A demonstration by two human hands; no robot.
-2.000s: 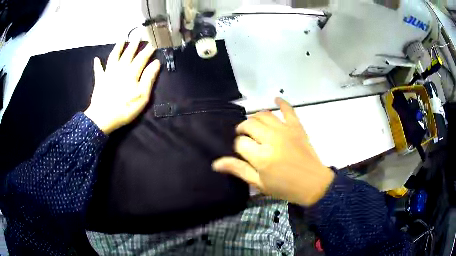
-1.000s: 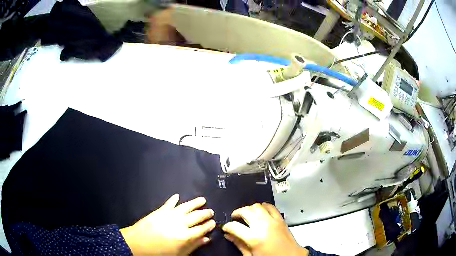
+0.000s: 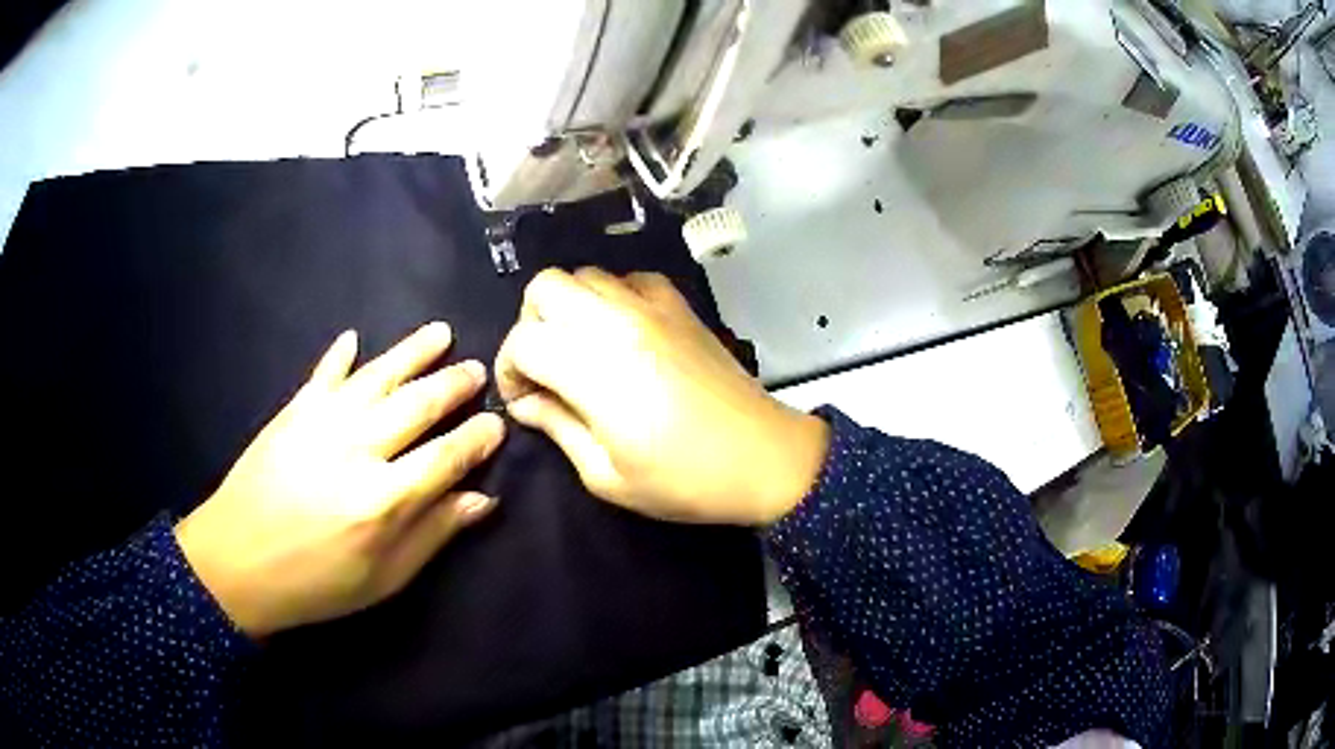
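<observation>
A black fabric panel (image 3: 249,278) lies under the sewing machine head and reaches down over the table's front edge. My left hand (image 3: 344,483) rests on the panel with its fingers apart, pressing the cloth. My right hand (image 3: 630,388) is just to the right, its thumb and fingertips pinched together at the cloth beside my left fingertips. Whether it grips cloth or some small thing is hidden. The presser foot (image 3: 502,246) is over the panel, above and between my hands.
The white sewing machine (image 3: 937,190) with blue lettering fills the upper right. A yellow tray (image 3: 1113,384) with dark scraps stands at the right. Checked cloth (image 3: 703,699) shows at the bottom, below the table edge.
The view has tilted back down from the machine's top and trough. My hands stay close together on the panel, the right now pinched at the cloth; two seconds ago it was raised with fingers spread.
</observation>
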